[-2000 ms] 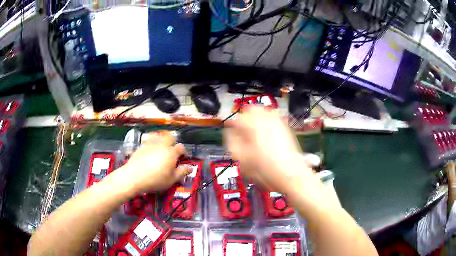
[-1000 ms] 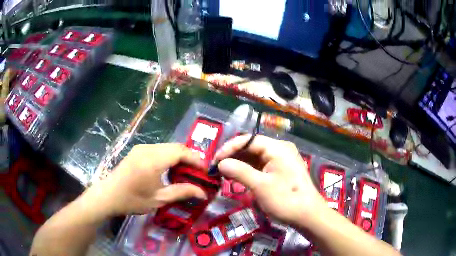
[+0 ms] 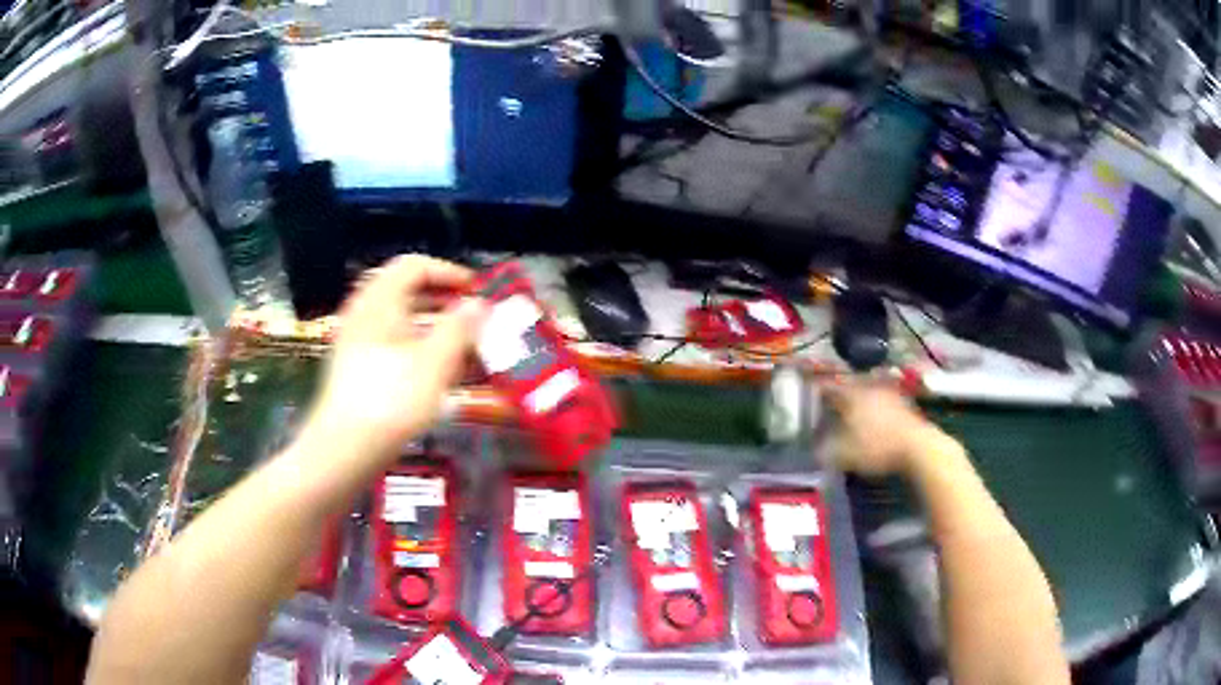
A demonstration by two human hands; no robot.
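My left hand (image 3: 388,351) holds a red unit (image 3: 546,372) by its upper end, raised and tilted above the back of the tray, its white labels showing. My right hand (image 3: 877,426), blurred, is at the tray's back right corner, closed around a pale barcode scanner (image 3: 790,406) whose head points left. The clear blister tray (image 3: 609,535) holds red units in pockets, such as one front right (image 3: 794,565). Another red unit (image 3: 445,658) lies slanted at the bottom edge, partly cut off. A black cable (image 3: 536,609) runs across the tray.
Black mice (image 3: 607,300) and a spare red unit (image 3: 745,321) lie on the shelf behind the taped edge. Lit monitors (image 3: 429,121) stand behind, with cables hanging above. A black upright object (image 3: 311,238) stands left. More filled trays show at far left (image 3: 30,328) and far right.
The view has swung right. My hands, together at a red unit with the cable, are now apart. My left hand has raised a unit; my right hand has moved right and taken the scanner.
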